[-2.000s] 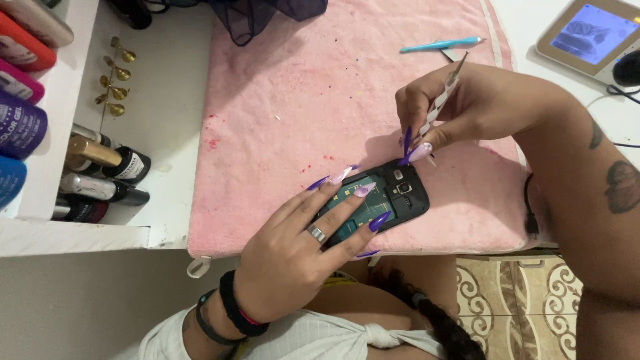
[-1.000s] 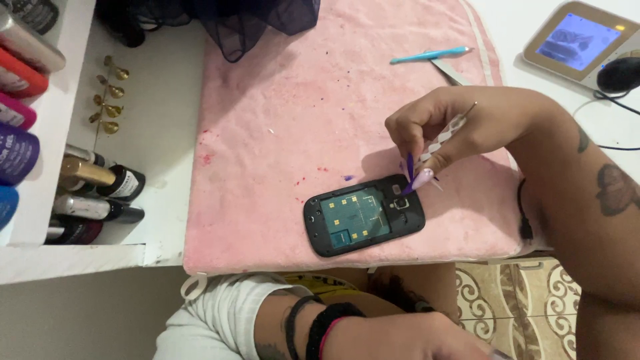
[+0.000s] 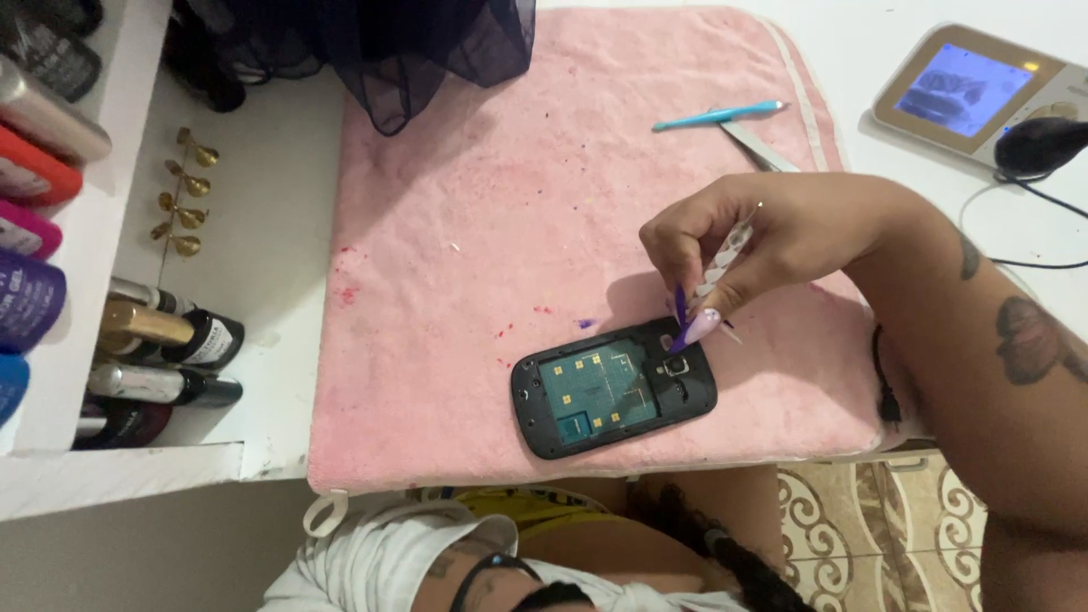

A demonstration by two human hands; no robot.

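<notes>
A black smartphone body (image 3: 614, 388) lies on a pink towel (image 3: 442, 323), its green circuit board showing through the battery opening. My right hand (image 3: 756, 246) grips a dotting tool with a white twisted handle (image 3: 727, 259) between thumb and fingers. The long purple nails of that hand touch or hover just over the phone's upper edge, beside the camera; they hide the tool's lower end. My left hand is out of the picture; only the left forearm with dark bands shows at the bottom edge.
A light blue pen-like tool (image 3: 721, 115) and a metal tool (image 3: 755, 146) lie beyond my right hand. A device with a lit screen (image 3: 965, 89) stands at the back right, with a cable. Nail polish bottles (image 3: 166, 327) fill the left shelf. Dark sheer fabric (image 3: 408, 51) overlaps the towel.
My left hand was on the phone two seconds ago; it let go, moved down toward my body and left view. My right hand stays at the phone's camera end with the tool.
</notes>
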